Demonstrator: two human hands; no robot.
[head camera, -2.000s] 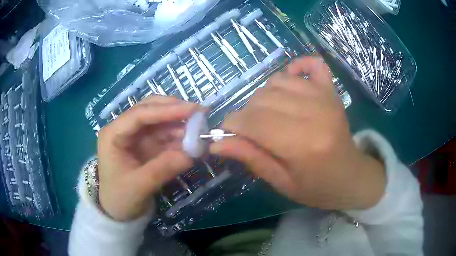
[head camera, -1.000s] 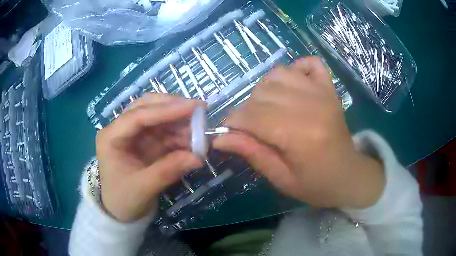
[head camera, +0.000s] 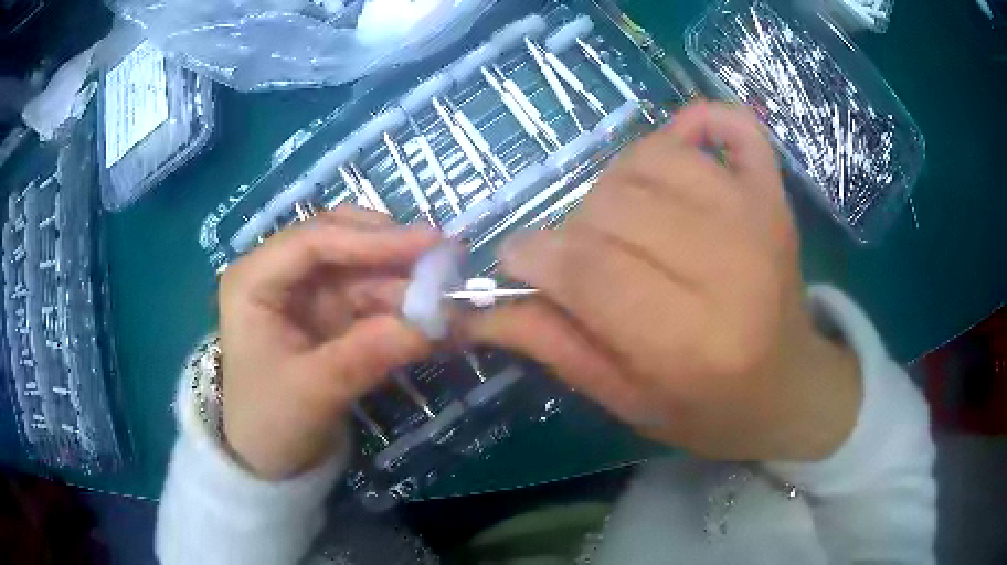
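My left hand (head camera: 320, 331) pinches a translucent white cap (head camera: 432, 291) between thumb and fingers. My right hand (head camera: 685, 287) holds a thin metal shaft with a short white collar (head camera: 481, 291) on it. The shaft lies level, its left end close to or touching the cap; its right end is hidden in my right fingers. Both hands are over the clear blister tray (head camera: 248, 210), where shafts lie crosswise to pale foam strips (head camera: 464, 417). The hands cover part of the tray. The right fingers are blurred.
A clear tub heaped with shafts (head camera: 812, 121) stands at the upper right. A crumpled clear bag (head camera: 265, 50) lies at the upper left, beside a labelled clear box (head camera: 155, 132). A second blister tray (head camera: 50, 320) is at the far left. The dark green bench top (head camera: 928, 254) curves at its near edge.
The right hand has moved slightly right and up from the left hand, and more of the shaft shows between them. The cap looks tilted and bent compared with a second ago.
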